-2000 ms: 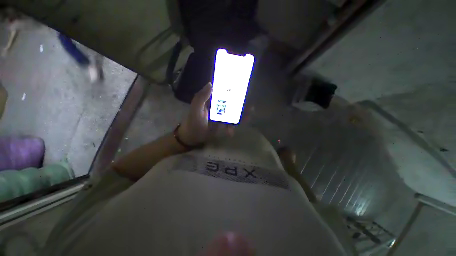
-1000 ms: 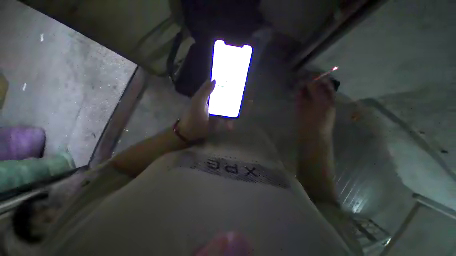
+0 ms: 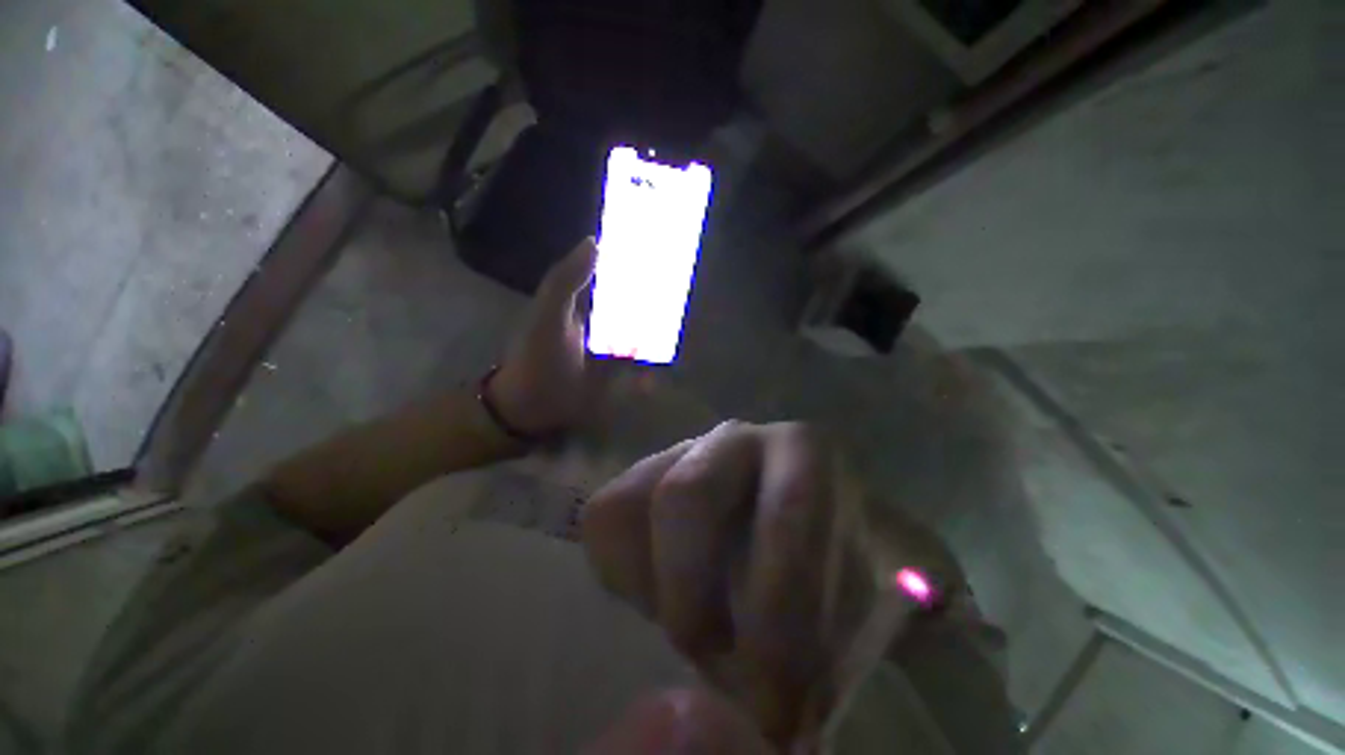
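A smartphone (image 3: 649, 258) with a bright white screen and a notch at its top stands out in the dim scene. My left hand (image 3: 549, 347), with a thin band at the wrist, holds its lower left side. My right hand (image 3: 738, 553) is raised close to the camera in front of my chest, fingers curled. A cigarette (image 3: 870, 649) with a glowing pink-red tip runs from the fingers of this hand. The exact finger grip on it is blurred and partly hidden.
A dark chair or bag-like shape (image 3: 509, 221) lies beyond the phone. A small dark-topped box-like object (image 3: 873, 310) is on the floor to the right. A doorway edge (image 3: 251, 325) and part of a green sack (image 3: 44, 450) are at the left.
My right hand, low out of clear view at first, reached out right with the cigarette, then came in close to the camera. The phone stays in my left hand. The person at lower left is gone from view.
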